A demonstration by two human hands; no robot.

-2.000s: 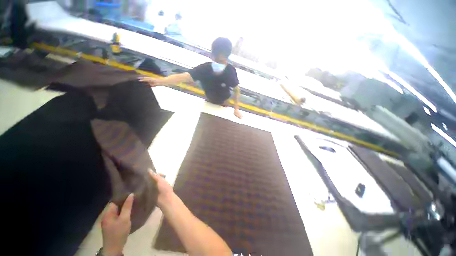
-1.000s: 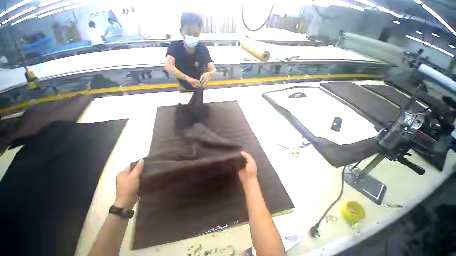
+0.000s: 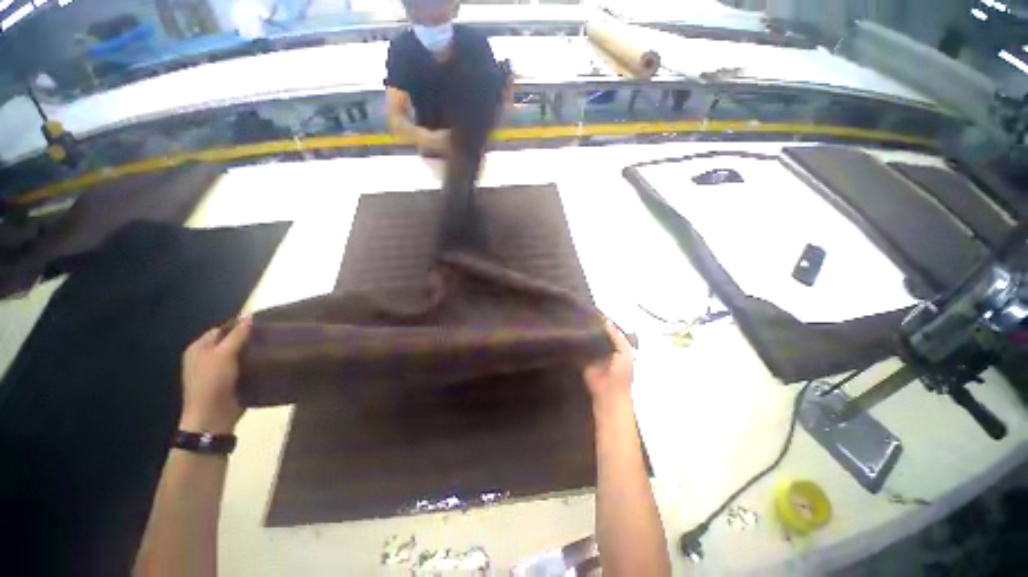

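My left hand (image 3: 216, 372) and my right hand (image 3: 609, 363) each grip a near corner of a brown plaid fabric ply (image 3: 417, 352), held raised and spread between them. The ply gathers towards its middle and runs up to the person opposite, who lifts its far end in a bunch. Under it lies the lay (image 3: 349, 468), a flat brown plaid rectangle with small shiny bits at its near edge. A dark fabric pile (image 3: 102, 383) lies to the left.
A cutting machine (image 3: 862, 434) stands at right with a black cable; a yellow tape roll (image 3: 803, 507) lies near it. A dark-framed white sheet (image 3: 778, 231) bears two black objects. Cut stacks (image 3: 891, 214) lie far right. Scraps (image 3: 434, 557) and a metal plate (image 3: 558, 560) lie at the near edge.
The ply has come from the left pile to over the lay. My hands have since spread wider apart, stretching its near edge. The person opposite now holds the far end higher.
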